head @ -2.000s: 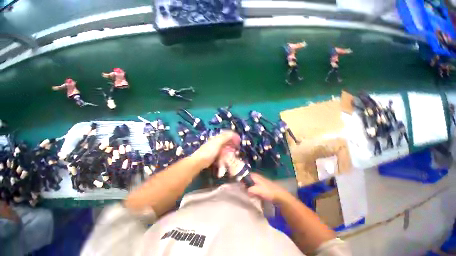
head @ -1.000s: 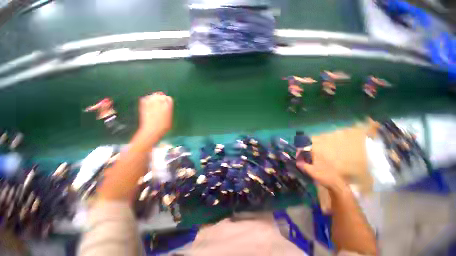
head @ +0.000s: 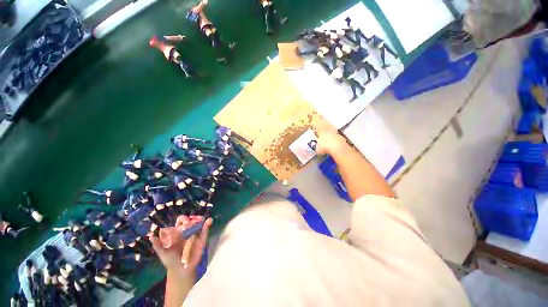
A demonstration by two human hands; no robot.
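My left hand (head: 180,240), at the lower left, holds a torso (head: 171,235), red and flesh-coloured with a dark blue part, in its fingers. My right hand (head: 327,141) is over the small white pad (head: 302,147) on the brown-speckled cardboard sheet (head: 264,102). A small dark ring-like thing (head: 312,144) shows at its fingertips; whether they grip it is not clear. Dark leg sections (head: 174,165) lie heaped on the green bench left of the cardboard.
Joined figures (head: 206,30) lie on the green belt (head: 126,90). A black parts tray (head: 42,54) is at the upper left. More dark leg sections lie on a white sheet (head: 384,75). Blue crates (head: 508,207) stand at the right. Another person's sleeve (head: 496,21) shows at the upper right.
The view has swung toward the right side of the bench. My left hand has come back from over the belt and now holds a torso. My right hand has moved onto the white pad.
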